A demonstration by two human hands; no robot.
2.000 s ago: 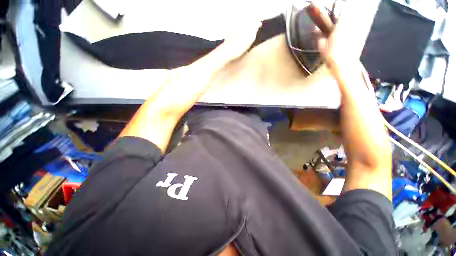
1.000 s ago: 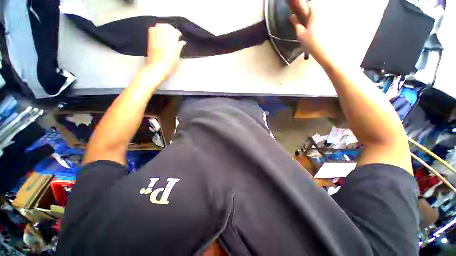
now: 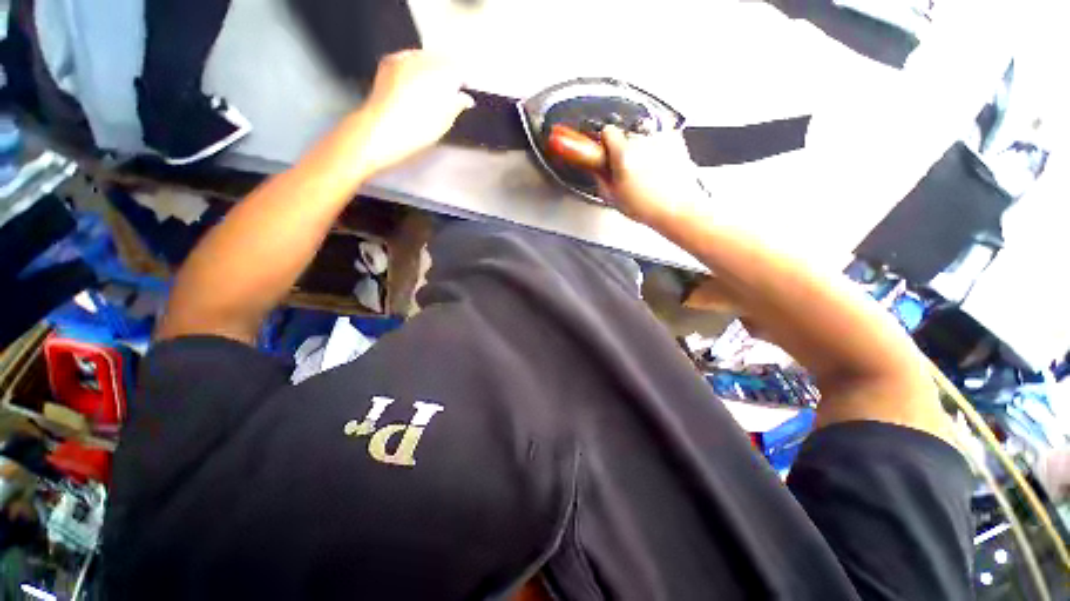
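The steam iron (image 3: 628, 106) stands on a long black strip (image 3: 751, 141) on the pale pressing table (image 3: 516, 197). My right hand (image 3: 634, 170) is closed around its orange-red handle. The strip shows on both sides of the iron. My left hand (image 3: 413, 103) holds the strip at its left part, left of the iron. A wider, blurred dark part of the cloth (image 3: 358, 35) rises behind my left hand to the top edge. My left fingertips are partly hidden.
Black cloth with a white edge (image 3: 176, 100) lies at the table's left end. Another dark strip (image 3: 857, 29) lies at the top right. A black square pad (image 3: 935, 217) is at the right end. Yellowish lines (image 3: 997, 458) run down right. A red basket (image 3: 85, 382) is low left.
The iron and my right hand have moved left, and the iron has turned sideways. The strip now extends right of the iron. Its left part has swung up behind my left hand. The view has tilted.
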